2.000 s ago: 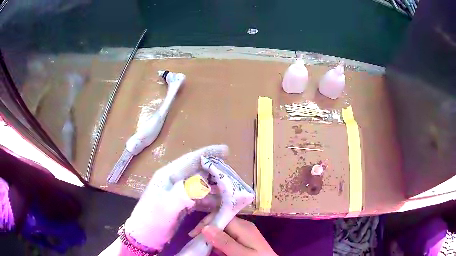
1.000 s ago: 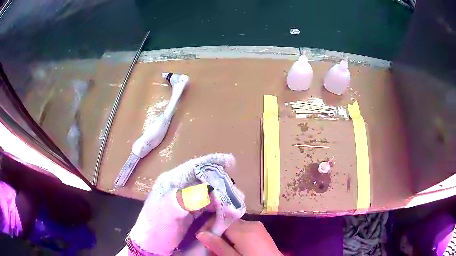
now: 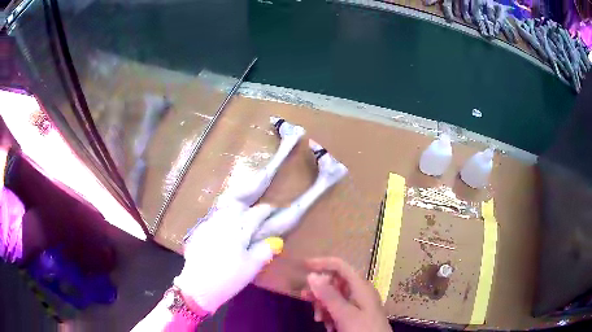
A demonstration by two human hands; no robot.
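Two white-grey moulded parts lie slanted side by side on the brown bench. The left one (image 3: 267, 175) and the right one (image 3: 305, 198) have black bands near their upper ends. My left hand (image 3: 224, 259), in a white glove with a yellow patch at the thumb, holds the right part near its lower end and covers the lower ends of both. My bare right hand (image 3: 344, 295) is off the bench's front edge, a little blurred, fingers loosely curled, with nothing seen in it.
A thin metal rod (image 3: 204, 139) slants at left beside a reflecting clear panel. Two white bottles (image 3: 435, 156) stand at the back right. Yellow tape strips (image 3: 391, 237) frame a stained area with a small white cap (image 3: 444, 270). A green belt (image 3: 389, 61) runs behind.
The held part now lies on the bench right of the first one. My left hand moved forward with it; my right hand let go. The view has turned, and grey parts show at top right.
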